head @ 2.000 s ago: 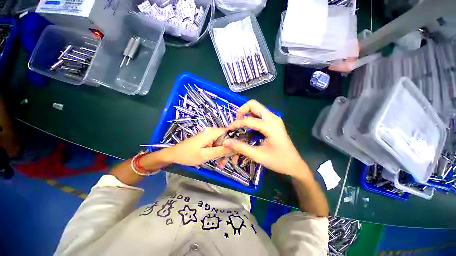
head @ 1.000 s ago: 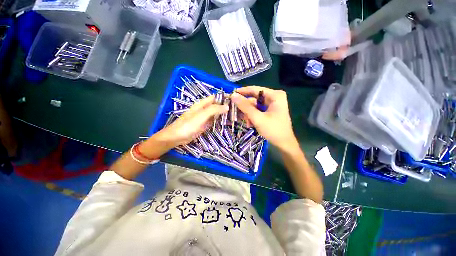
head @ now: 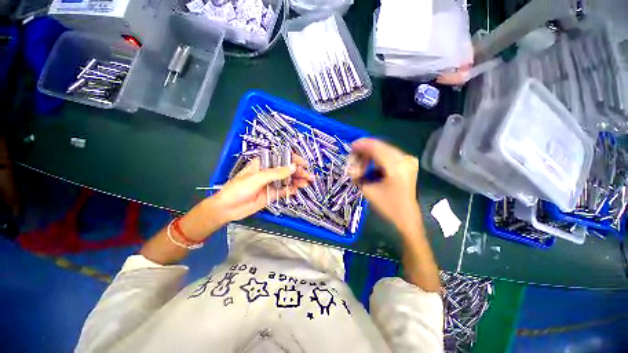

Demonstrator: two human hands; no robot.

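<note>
A blue tray heaped with loose silver metal shaft assemblies lies directly before me. My left hand is over the tray's left part and holds several metal assemblies side by side, thumb across them. My right hand is over the tray's right edge, apart from my left hand and slightly blurred. It holds a dark pen-like tool, partly hidden by the fingers. I cannot tell whether its fingertips also hold a part.
Beyond the tray is a clear box with a row of assemblies. Clear bins stand upper left. A round container is on a black block. Clear lids are stacked right. Another person's hand shows upper right. A white scrap lies right.
My hands were close together over the tray and are now apart. My left hand has moved lower left with the assemblies, my right hand to the right with the dark tool.
</note>
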